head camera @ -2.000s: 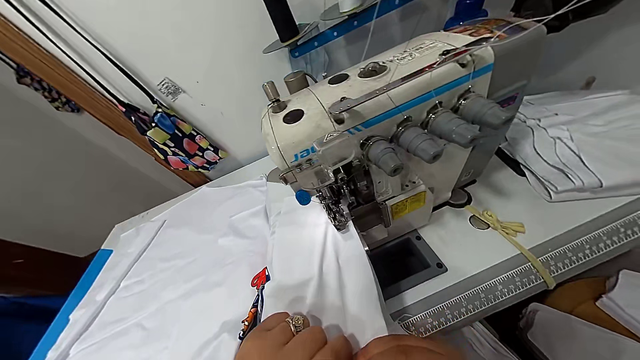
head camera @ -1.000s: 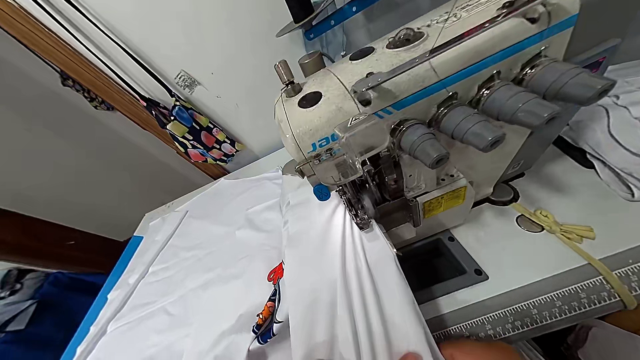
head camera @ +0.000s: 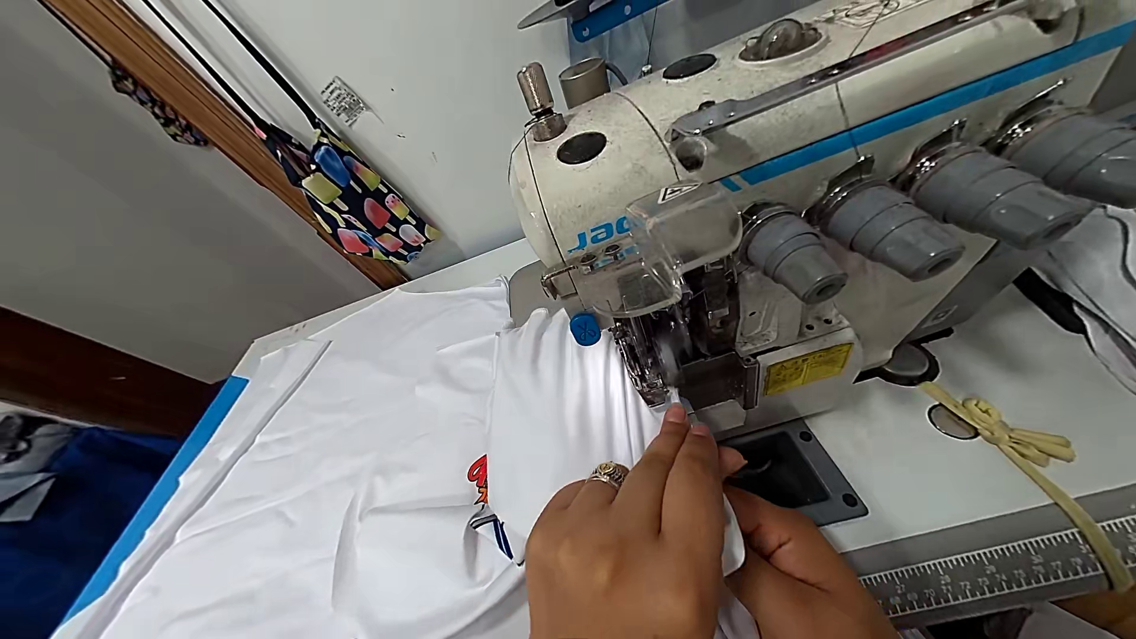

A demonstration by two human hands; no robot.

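Note:
White knit fabric [head camera: 399, 426] with a small coloured print [head camera: 488, 510] spreads over the sewing table and runs up to the presser foot of an overlock sewing machine [head camera: 621, 169]. My left hand [head camera: 630, 532], with a ring on one finger, pinches the fabric's edge just in front of the needle area. Right beside and partly under it, my right hand [head camera: 790, 559] holds the same edge; most of its fingers are hidden. A clear plastic guard [head camera: 683, 222] covers the upper needle area.
Grey tension knobs [head camera: 799, 253] line the machine's front. A yellow tied strip [head camera: 994, 426] and a measuring tape [head camera: 985, 577] lie at the right of the table. More white fabric [head camera: 1096, 284] lies behind. A patterned cloth pouch [head camera: 355, 195] hangs against the wall.
Both hands have come up to the fabric's edge near the needle area; a second ago they were barely in view at the bottom. The view has moved closer to the machine.

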